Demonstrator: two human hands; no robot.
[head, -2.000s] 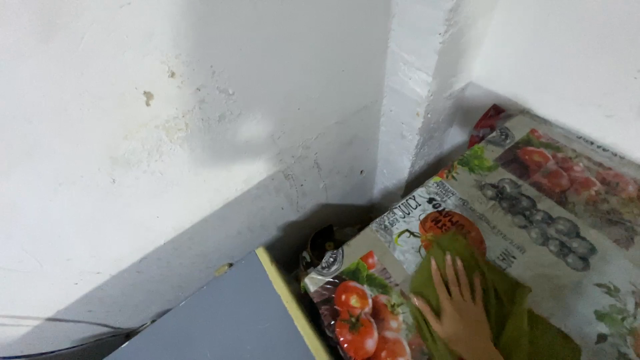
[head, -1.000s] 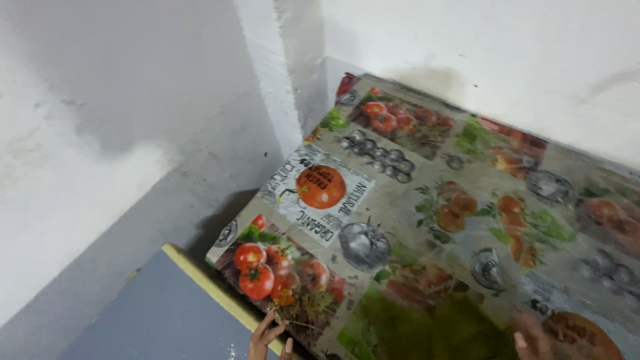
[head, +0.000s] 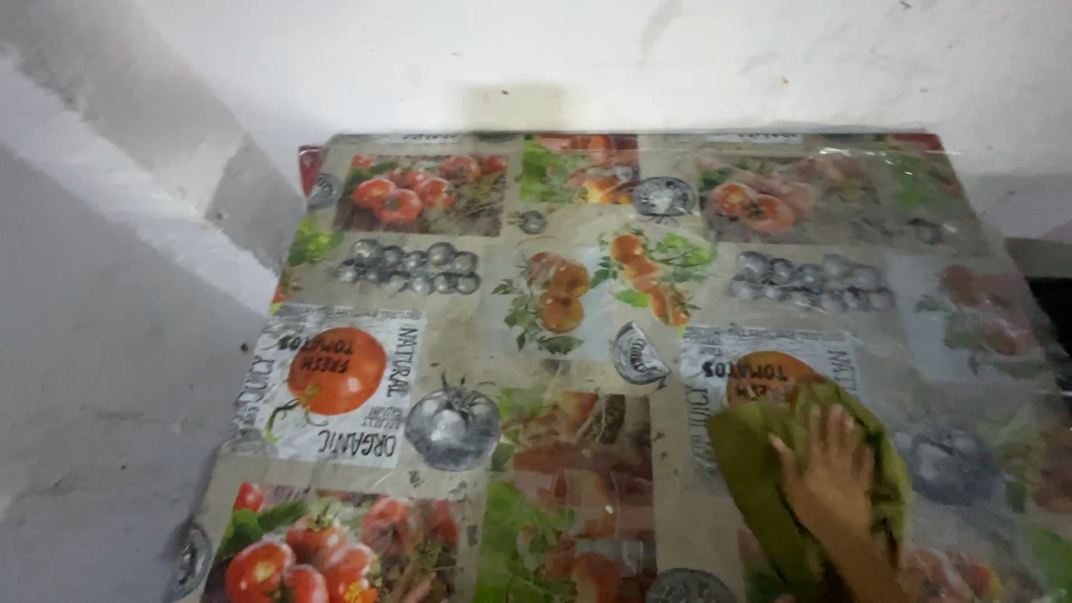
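My right hand point(head: 829, 473) presses a crumpled olive-green cloth point(head: 754, 461) down under its palm, fingers a little spread. The cloth lies over one of the printed tomato pictures on the right part of a tabletop. A glossy plastic tablecloth point(head: 569, 377) printed with tomatoes, leaves and lettering covers that top. My left hand is out of view.
A white wall point(head: 670, 67) runs behind the table's far edge. At the left stands a grey and white wall point(head: 92, 377) with a rough corner strip. A dark object point(head: 1051, 306) shows at the right edge, beside the table.
The view has swung right along the table. My right hand and the green cloth are now on the right part of the tabletop. Fingers at the lower left a second ago have left the view.
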